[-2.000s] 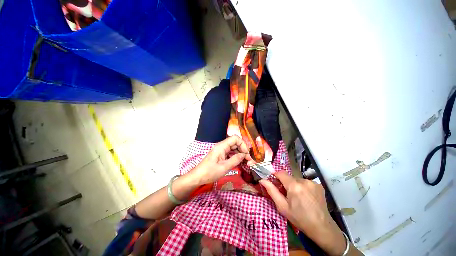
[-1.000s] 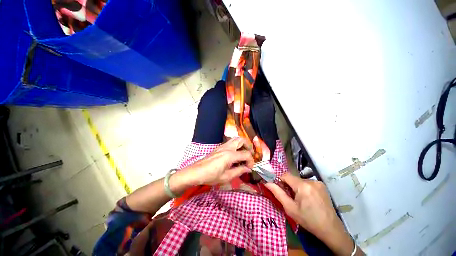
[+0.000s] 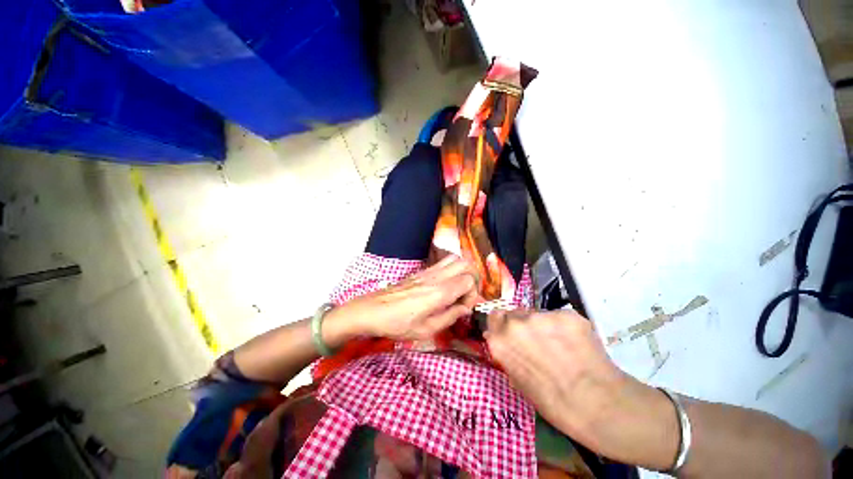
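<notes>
The patterned bag [image 3: 465,173], in orange, brown and pink, lies lengthwise over my lap, with a narrow orange line along it. My left hand [image 3: 440,297] pinches its near end with bent fingers. My right hand [image 3: 535,346] is closed right beside my left fingertips at the same end, back of the hand up. The snips seen earlier are mostly hidden under my right hand; only a small pale strip shows between the hands.
The long white table [image 3: 673,140] runs along my right, with tape scraps and a small black pouch [image 3: 840,262] with a looped strap. Blue bins [image 3: 271,65] stand at the upper left. Yellow tape [image 3: 168,253] marks the tiled floor.
My right hand has turned over and moved in against my left fingertips, so the silvery blades no longer show. The view has shifted, bringing the black pouch into sight at the right.
</notes>
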